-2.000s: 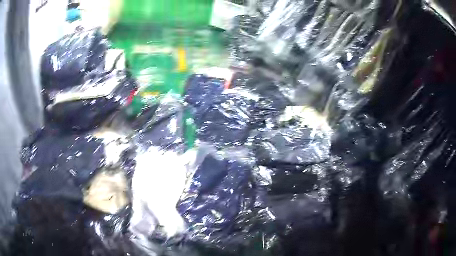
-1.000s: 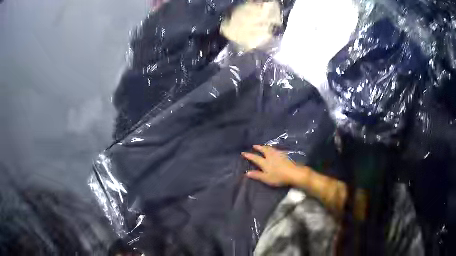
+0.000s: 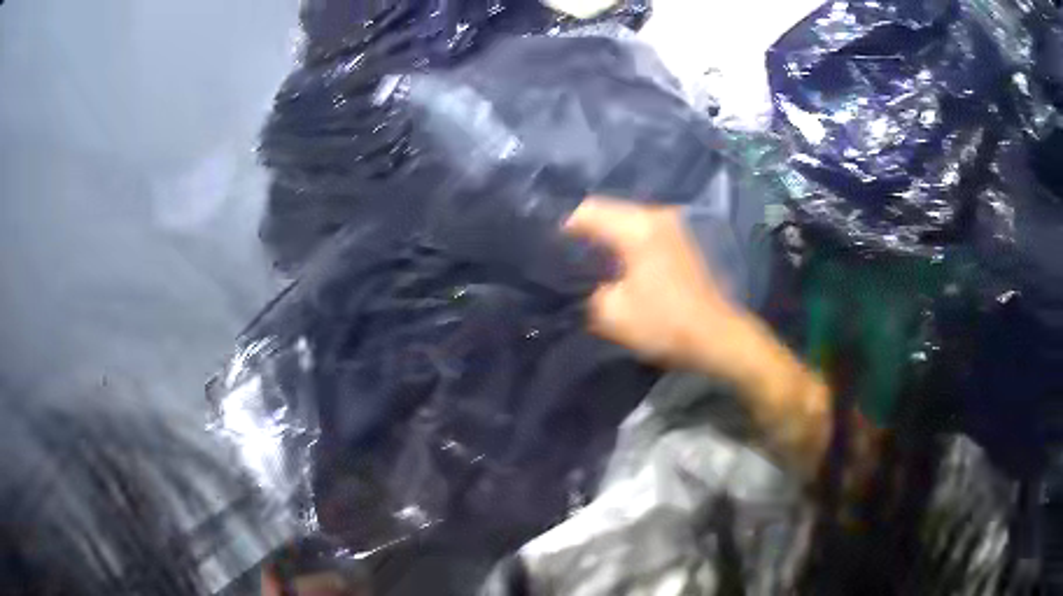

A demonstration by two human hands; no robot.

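A large dark bagged garment (image 3: pixel 443 384) lies in front of me, its clear cover glossy at the lower left edge. My right hand (image 3: pixel 647 274) is on its upper right part, blurred by motion, with the fingers curled around a fold of the dark cloth. The garment's upper part is bunched and blurred. A small part of my left hand (image 3: pixel 309 580) shows at the bottom edge by the garment's lower left corner. It is mostly cut off, and its grip is hidden.
A pale grey wall or surface (image 3: pixel 128 210) is on the left. More dark bagged garments (image 3: pixel 385 29) lie beyond. A bright white item (image 3: pixel 723 47) is at the top, with a shiny navy bagged bundle (image 3: pixel 886 128) right of it. A green patch (image 3: pixel 863 320) shows at right.
My right hand has moved up from lying spread flat on the garment, and its fingers have curled around the cloth. The smooth garment has become creased and bunched. The view has shifted slightly.
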